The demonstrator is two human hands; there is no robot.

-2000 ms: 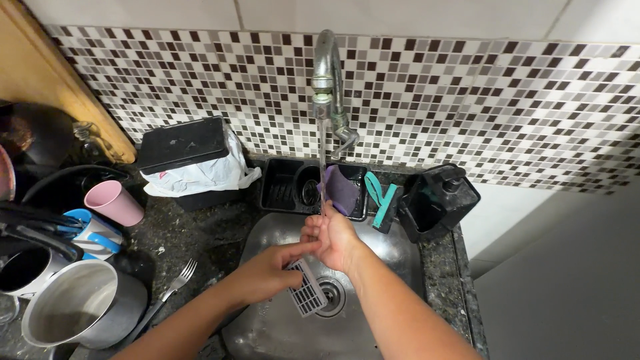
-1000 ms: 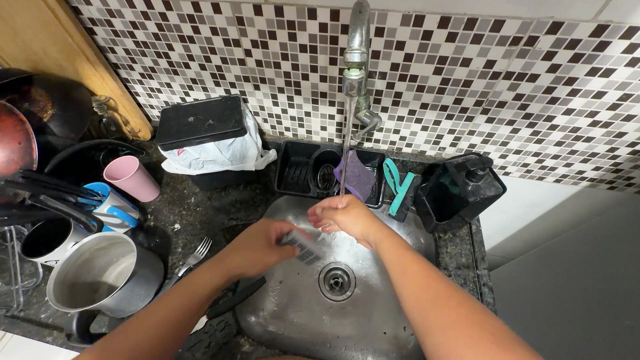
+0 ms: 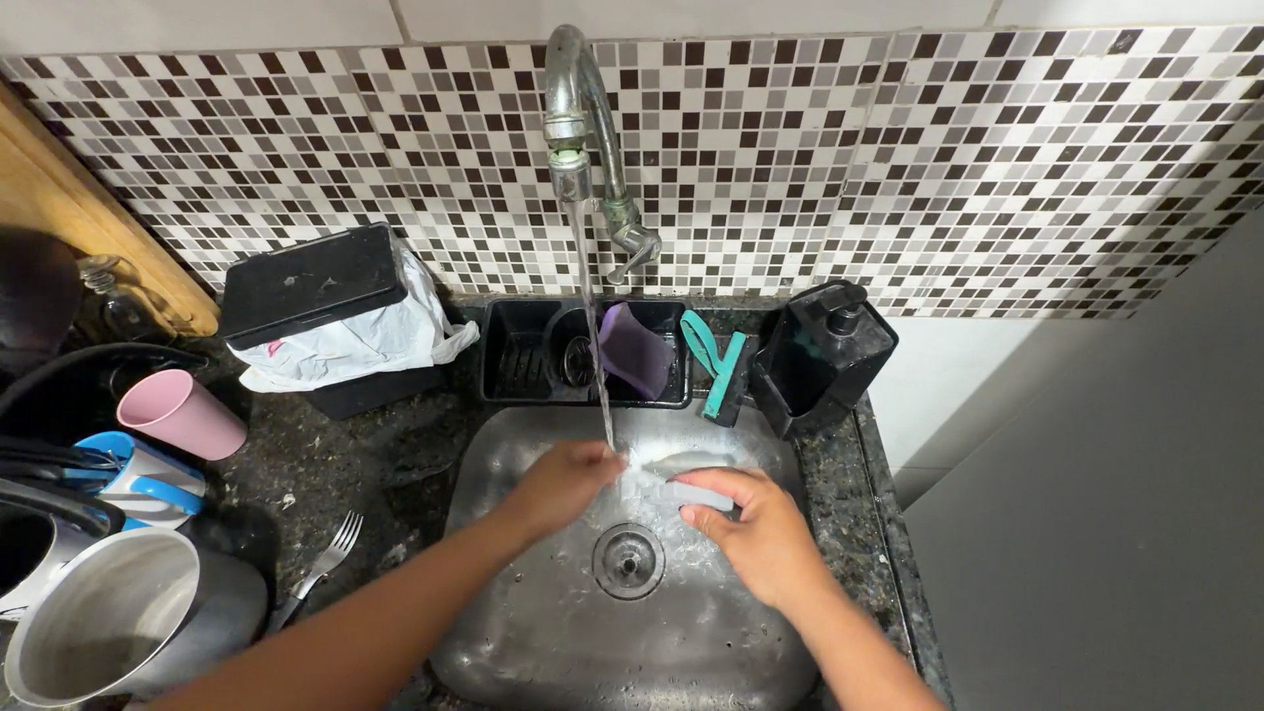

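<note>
Water runs from the metal faucet [image 3: 568, 148] into the stainless steel sink [image 3: 533, 632]. My left hand [image 3: 568, 484] is at the stream, its fingertips bent together; whether anything is between them I cannot tell. Between the thumb and fingers of my right hand [image 3: 755, 523] is a small light-grey plastic piece [image 3: 701, 496], held to the right of the stream above the basin. Splashing water blurs the area between both hands. The drain strainer [image 3: 629, 561] lies just below them.
Behind the sink stand a black caddy [image 3: 518, 400] with a purple sponge [image 3: 635, 351], a teal-handled brush [image 3: 726, 375] and a black soap dispenser [image 3: 828, 355]. Leftward are a lidded black bin [image 3: 316, 286], a pink cup [image 3: 183, 415], a fork [image 3: 331, 558] and a metal pot [image 3: 128, 617].
The grey piece, at my left hand two seconds ago, is now in my right hand. My hands have moved apart, the right one now clear of the stream.
</note>
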